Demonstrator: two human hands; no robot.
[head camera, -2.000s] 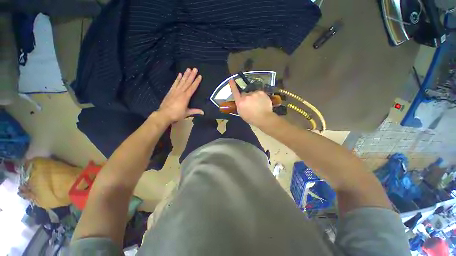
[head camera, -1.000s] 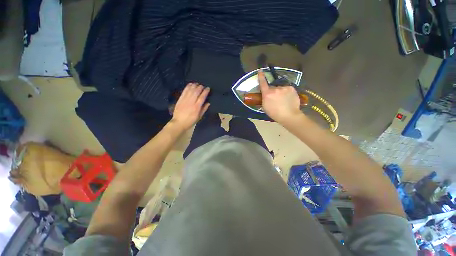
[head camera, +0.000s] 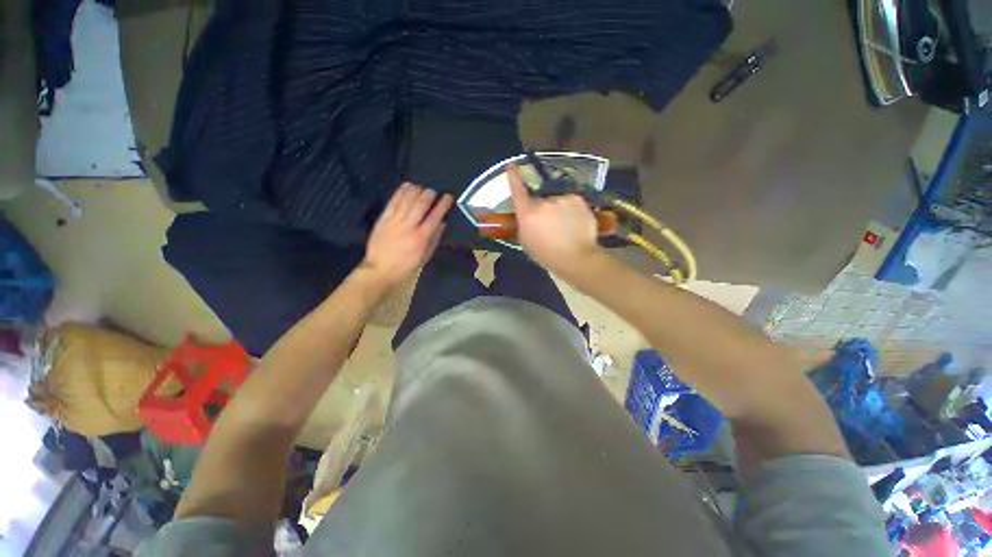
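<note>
The navy pinstripe jacket (head camera: 326, 98) lies over the pressing table. A plain black piece (head camera: 457, 147) lies at its near edge. My right hand (head camera: 557, 229) grips the orange-brown handle of the steam iron (head camera: 493, 194), index finger stretched forward; the iron stands on the black cloth with its tip pointing left. The yellow hose (head camera: 669, 245) curves from its right side. My left hand (head camera: 408, 231) lies palm down on the dark cloth just left of the iron's tip, fingers slightly bent, gripping nothing that I can see.
A slim dark tool (head camera: 742, 74) lies on the table (head camera: 761, 163) at right. A second iron (head camera: 908, 49) stands in the far right corner. White paper (head camera: 93, 109) is at far left. A red stool (head camera: 194, 386), an orange-brown bag (head camera: 98, 375) and a blue basket (head camera: 672, 408) are below.
Since one second ago the iron and my right hand have moved left, close to my left hand. Compared with two seconds ago, my left hand is nearer me and its fingers are less spread.
</note>
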